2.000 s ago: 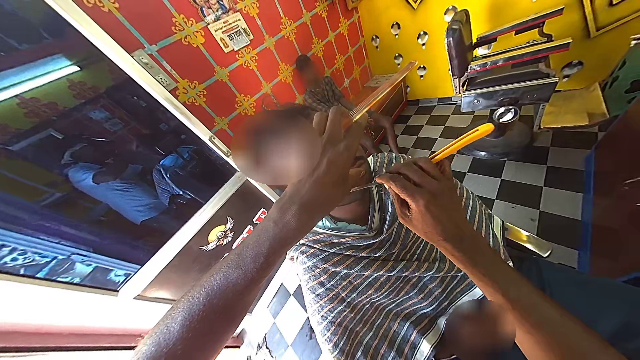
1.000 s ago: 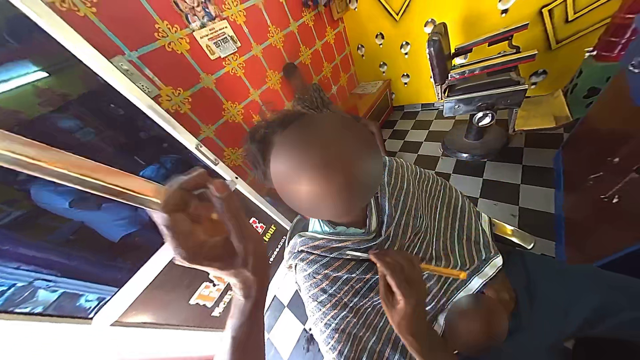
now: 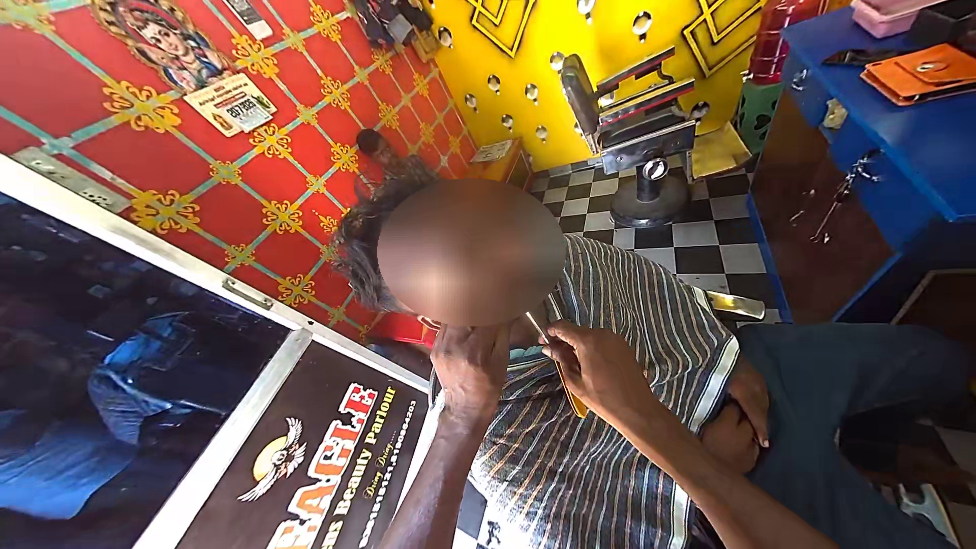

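Note:
A seated person, wrapped in a striped cloth (image 3: 564, 450), leans back with the head low in front of me. My left hand (image 3: 471, 364) is at the underside of the person's jaw, its fingers bent; whether it holds anything cannot be seen. In my right hand (image 3: 585, 362) is a straight razor (image 3: 568, 390) with a yellow handle, its thin metal end pointing up toward the jaw and neck. The person's own hands (image 3: 740, 431) rest together in the lap, beneath the cloth's edge.
A barber chair (image 3: 648, 145) stands on the checkered floor at the back. At right is a blue counter (image 3: 877, 114) with an orange pouch (image 3: 923, 72) and keys in its drawer. Another person (image 3: 389, 160) sits by the red wall. A metal-framed glass panel (image 3: 99, 366) is at left.
My left hand has come from the left side, where it was lifted away, to the person's jaw. My right hand has risen from the chest toward the neck, and the razor has turned in it.

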